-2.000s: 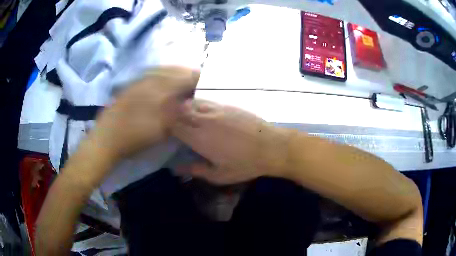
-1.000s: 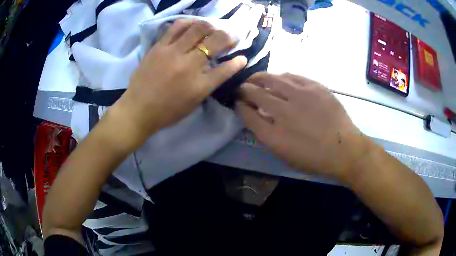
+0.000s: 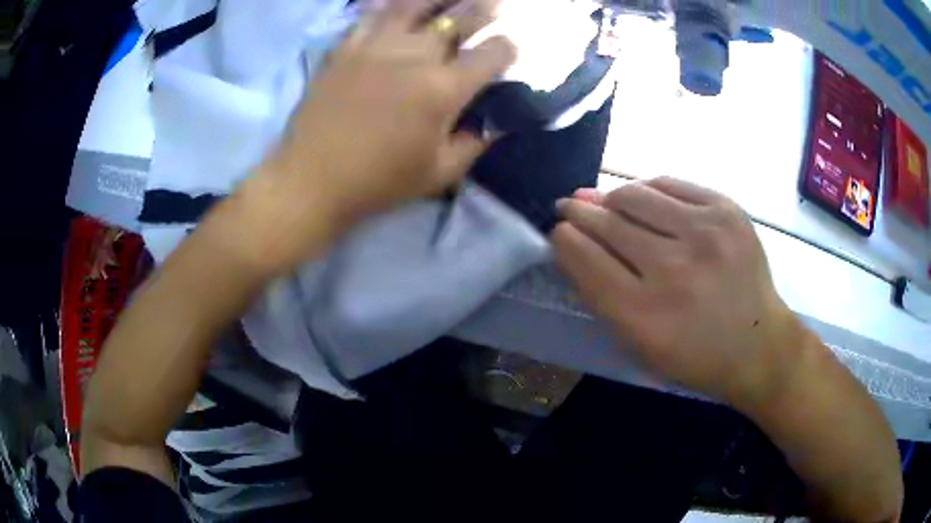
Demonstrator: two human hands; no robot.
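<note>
A white garment piece [image 3: 408, 281] with black bands lies bunched on the table's left side and hangs over the front edge. A black fabric piece [image 3: 531, 163], part of the same bundle, is spread below the needle area [image 3: 609, 31]. My left hand [image 3: 383, 112], with a ring, is slightly blurred and grips the cloth left of the black part. My right hand [image 3: 669, 271] pinches the black cloth's right edge between thumb and fingers. The fingertips of my left hand are partly hidden in the folds.
A smartphone [image 3: 843, 143] and a red packet [image 3: 907, 169] lie at the right. A blue-grey round cap [image 3: 702, 51] hangs beside the needle. A red plastic basket [image 3: 97, 306] and striped cut pieces [image 3: 240, 460] are at the lower left. A ruler strip [image 3: 888, 376] lines the front edge.
The view has shifted left. My hands, at first close together and blurred, have moved apart. The black cloth now lies more open between them, below the needle.
</note>
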